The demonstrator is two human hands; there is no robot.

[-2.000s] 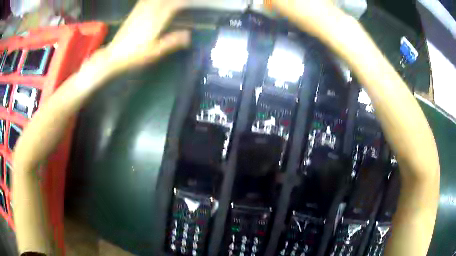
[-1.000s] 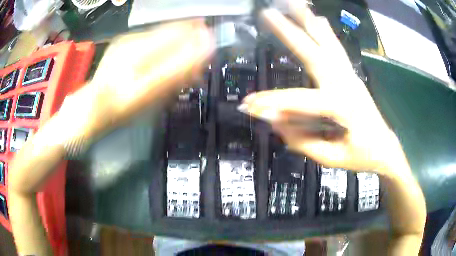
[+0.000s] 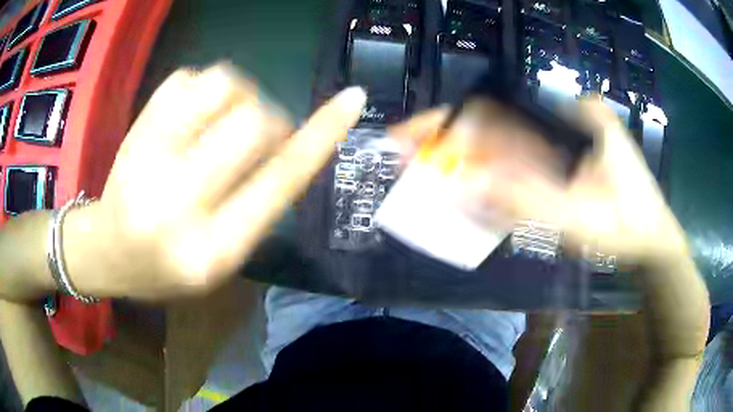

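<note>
A black foam tray [image 3: 297,217] holds rows of black keypad phones [image 3: 380,68] in its slots. My left hand [image 3: 197,181] is over the tray's left edge, index finger extended at the top of a keypad [image 3: 359,193]; it holds nothing that I can see. My right hand [image 3: 554,177] is blurred above the middle of the tray. Its fingers hold a white card with orange print [image 3: 442,211], tilted over the near phones. A dark slab [image 3: 534,121] also lies across these fingers; whether it is a back cover is unclear.
A red foam tray [image 3: 95,96] with dark-screened, pale-rimmed units [image 3: 40,115] stands at the left. Dark green bench top [image 3: 698,145] shows at the right. Below the bench edge are the wearer's dark clothing, brown cartons [image 3: 201,330] and clear crinkled film [image 3: 548,362].
The view has shifted towards the near edge. My left hand has come nearer, with its index finger extended. My right hand now shows the white and orange card in its fingers.
</note>
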